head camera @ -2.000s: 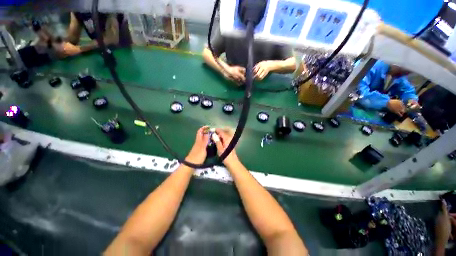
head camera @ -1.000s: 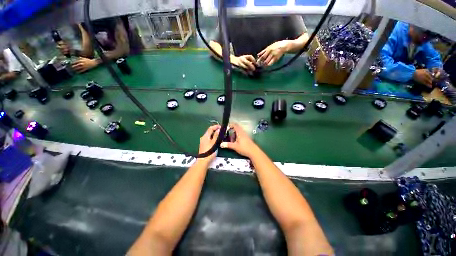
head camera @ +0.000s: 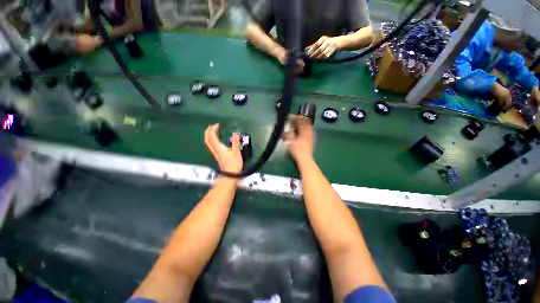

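My left hand (head camera: 224,151) is above the belt with its fingers apart. Its thumb is beside a small black unit (head camera: 246,145) that shows pale and bluish insides at its top; whether they touch is unclear. My right hand (head camera: 302,142) reaches forward, blurred, its fingertips at a greyish part (head camera: 290,126) that looks like a wired circuit board, partly behind the hanging cable. Whether the fingers grip it is unclear. A black cylindrical housing (head camera: 307,110) is just beyond these fingertips.
A thick black cable (head camera: 286,97) loops down between my hands. Black end caps (head camera: 330,114) lie in a row across the green belt (head camera: 367,160). Another housing (head camera: 427,150) lies right. The white rail (head camera: 379,197) crosses below. A wired parts pile (head camera: 503,254) lies lower right. A person works opposite.
My hands were together around a black unit; now they are apart. The unit is beside my left thumb, and my right hand has moved right to the greyish part. The view has shifted.
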